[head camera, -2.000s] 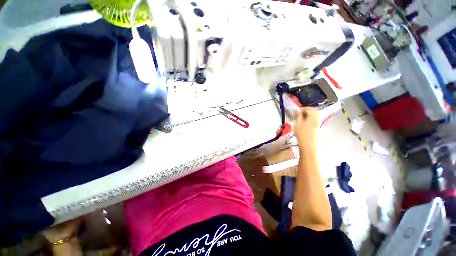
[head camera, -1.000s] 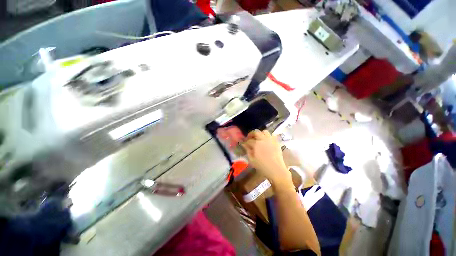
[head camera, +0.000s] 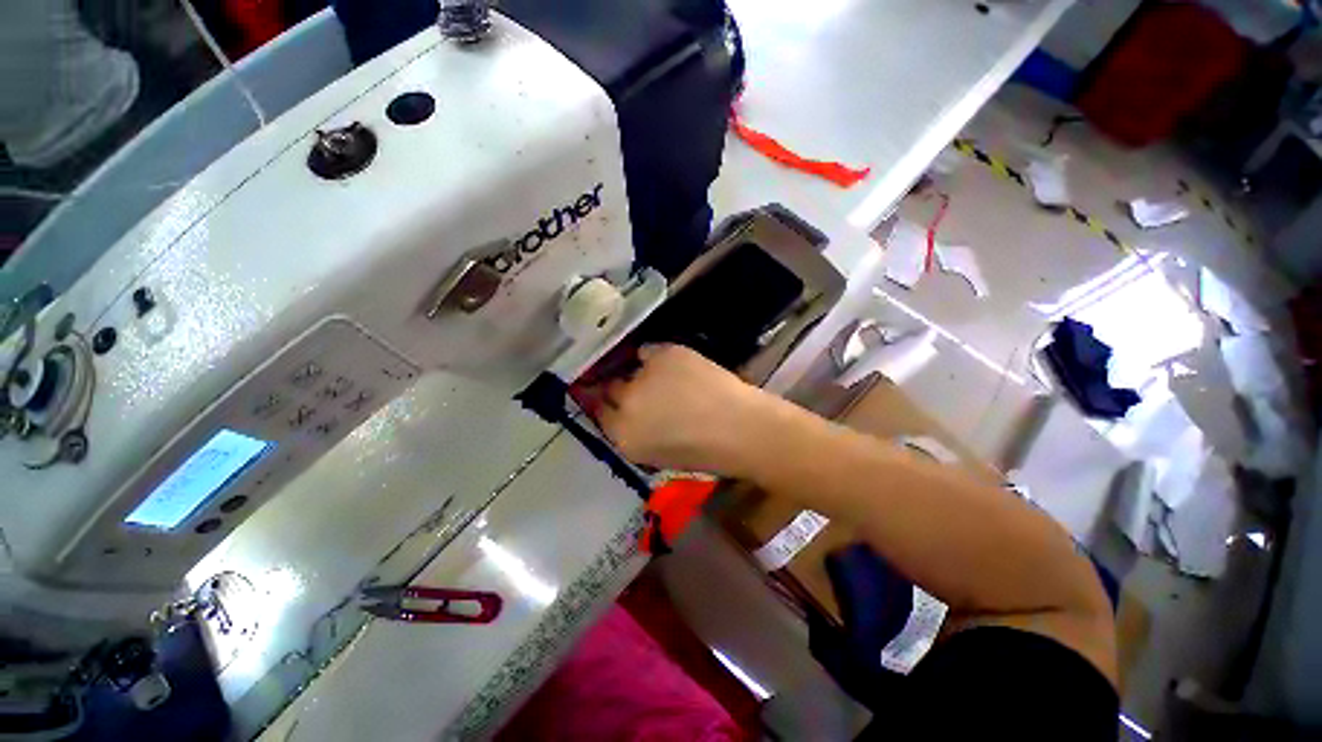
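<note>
My right hand (head camera: 660, 410) is at the near end of the accessory tray (head camera: 829, 278), right of the white sewing machine (head camera: 276, 232). Its fingers point down into the tray beside a dark red thing, and the fingertips are partly hidden. Whether they grip anything cannot be told. A flat black rectangle, possibly a phone (head camera: 747, 297), lies in the tray. Red-handled thread snips (head camera: 450, 603) lie flat on the machine bed. A navy garment piece (head camera: 174, 689) shows by the needle area at the lower left. My left hand is out of the picture.
An orange-red ribbon (head camera: 797, 154) lies on the neighbouring table. An orange-red piece (head camera: 676, 513) hangs at the table edge. White printed labels (head camera: 916, 629) and navy cloth are in a carton (head camera: 754, 522) below my right forearm. A pale blue tub (head camera: 218, 109) stands behind the machine.
The view has swung right and closer to the machine's right end. My left hand, seen earliest at the lower left, has left the picture. My right hand has moved toward the tray's near left end.
</note>
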